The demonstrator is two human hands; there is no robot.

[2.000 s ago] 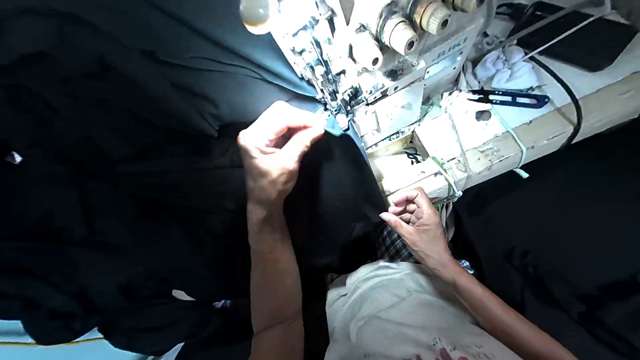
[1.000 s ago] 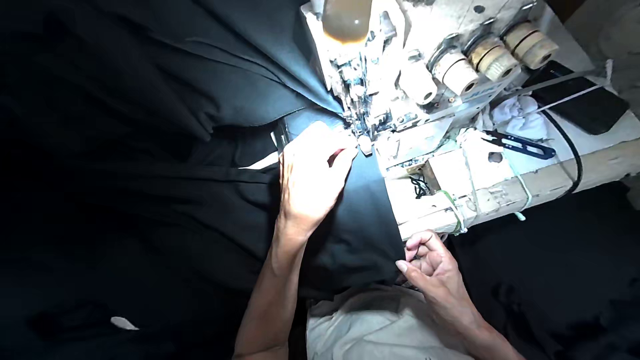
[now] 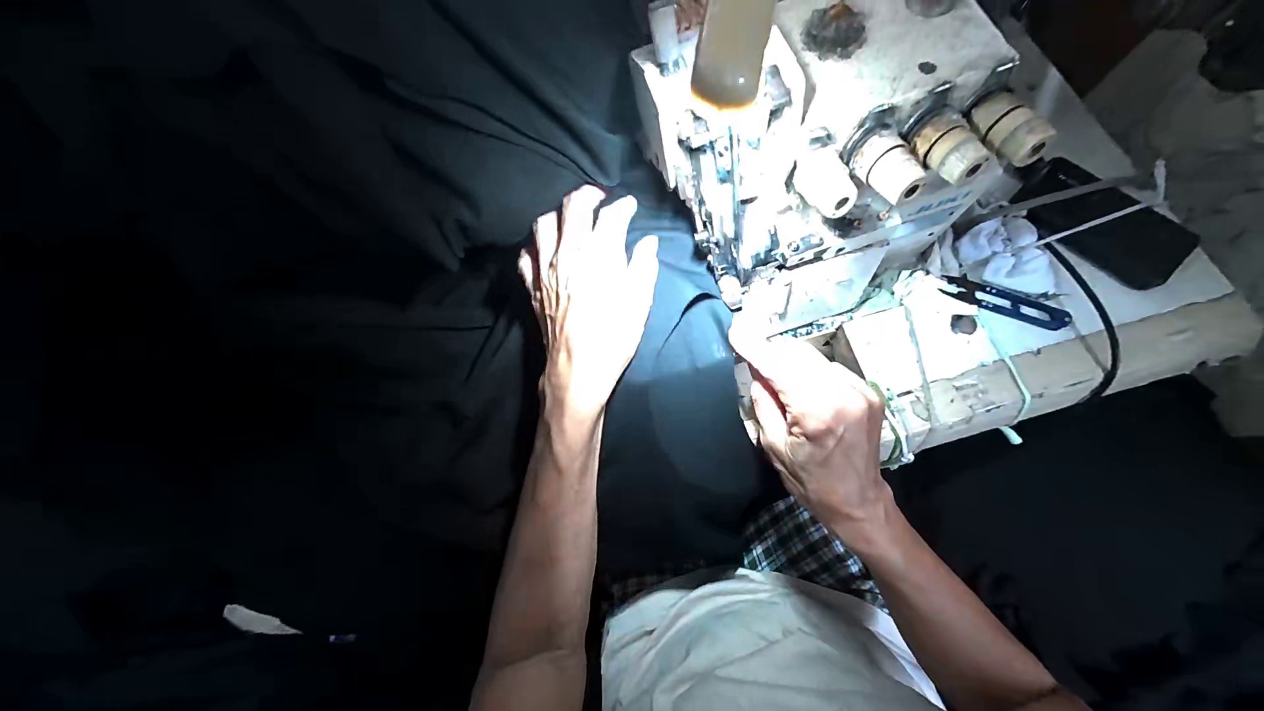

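Note:
A Juki overlock sewing machine (image 3: 859, 188) stands at the upper middle, its needle area brightly lit. Dark fabric (image 3: 681, 434) reaches up to the presser foot (image 3: 729, 288) and spreads over the left side. My left hand (image 3: 592, 296) lies flat on the fabric, left of the foot, with its fingers somewhat apart. Just below and right of the foot, my right hand (image 3: 820, 415) is bent with thumb and forefinger near the fabric's right edge; glare and the hand's angle hide whether the cloth is pinched between them.
Thread snips (image 3: 1007, 301) lie on the worktable's edge (image 3: 1047, 360), beside a crumpled white cloth (image 3: 1002, 257) and a black phone (image 3: 1111, 222). A black cord (image 3: 1096, 296) and several ties loop over that edge. A pale scrap (image 3: 257, 621) rests on dark cloth at the lower left.
My right hand has moved up from the fabric's lower right edge to beside the presser foot. My left hand has shifted away from the foot, and its fingers have spread on the fabric.

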